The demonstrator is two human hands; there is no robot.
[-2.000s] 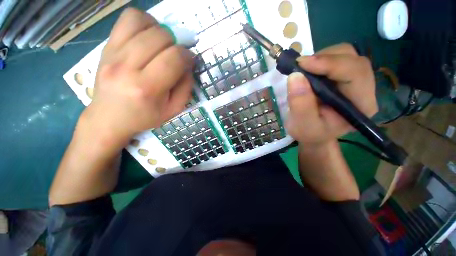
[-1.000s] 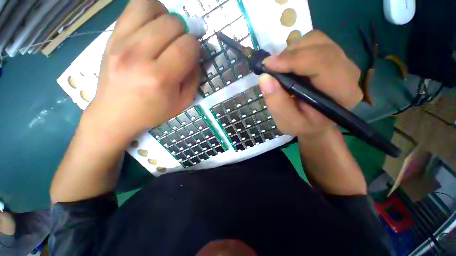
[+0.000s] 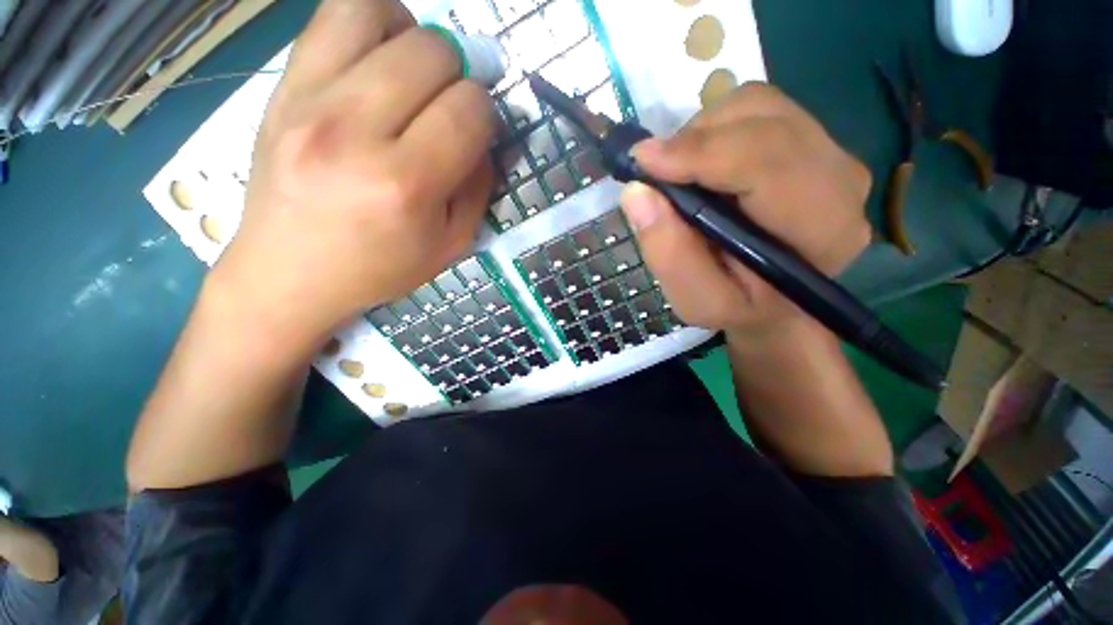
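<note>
My right hand [image 3: 763, 202] holds the black soldering iron [image 3: 781, 266] like a pen, its metal tip over the upper right block of the PCB panels [image 3: 598, 287]. My left hand [image 3: 366, 171] is closed around a small white piece with a green edge [image 3: 474, 55], close to the iron's tip. A thin wire runs leftward from behind my left hand. The panels lie in the white pallet [image 3: 665, 73], which has round tan holes along two edges. My left hand hides the upper left block.
Stacked pallets [image 3: 73, 61] stand at the upper left. Pliers with orange handles [image 3: 903, 183] lie at the right, with a white container [image 3: 974, 25] above them and a black box [image 3: 1062, 110] beside them. Cardboard [image 3: 1037, 354] and a red item [image 3: 964, 525] are lower right. Another person's arm [image 3: 31, 549] shows lower left.
Since two seconds ago, my right hand and the iron's tip have moved left, closer to my left hand. The pliers have come into clearer view. Over the last second the hands have barely moved.
</note>
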